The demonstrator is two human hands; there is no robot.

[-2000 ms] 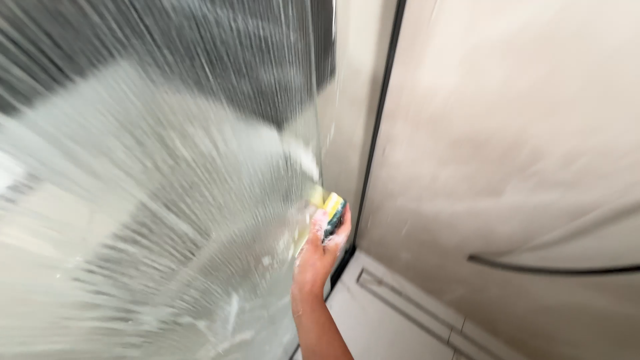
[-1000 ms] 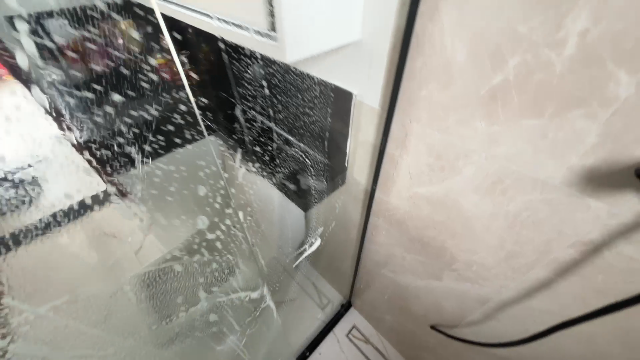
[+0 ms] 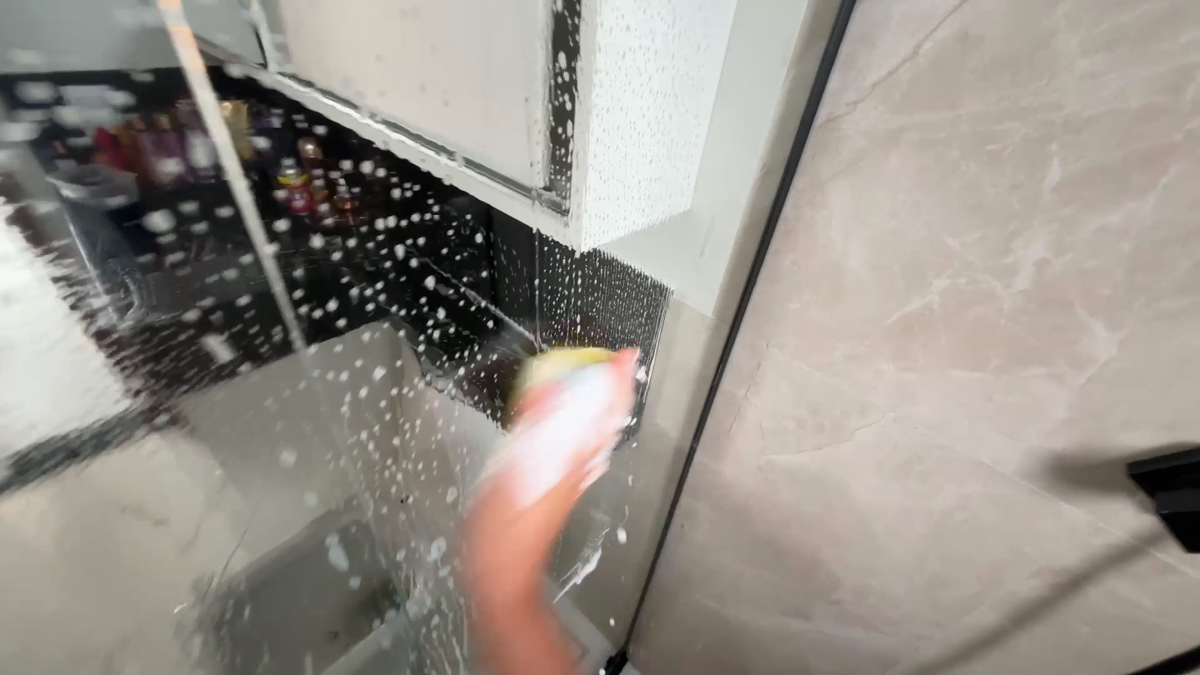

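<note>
My right hand (image 3: 567, 431), blurred and white with foam, is closed around a yellow sponge (image 3: 558, 366). It holds the sponge against or very close to the wet glass panel (image 3: 356, 403); blur hides the exact contact. Soap drops and streaks cover the glass, and a white foam streak (image 3: 583, 562) lies below the hand. The forearm comes up from the bottom edge. My left hand is out of view.
A black vertical frame strip (image 3: 741, 319) runs between the glass side and a beige marble-patterned wall (image 3: 937, 281). A black fitting (image 3: 1172, 492) sticks out at the right. Through the glass show a white cabinet (image 3: 647, 122) and small bottles (image 3: 295, 187).
The hand with the sponge, out of view one second ago, is back in front of the glass. The view has shifted, with more of the cabinet and bottles showing.
</note>
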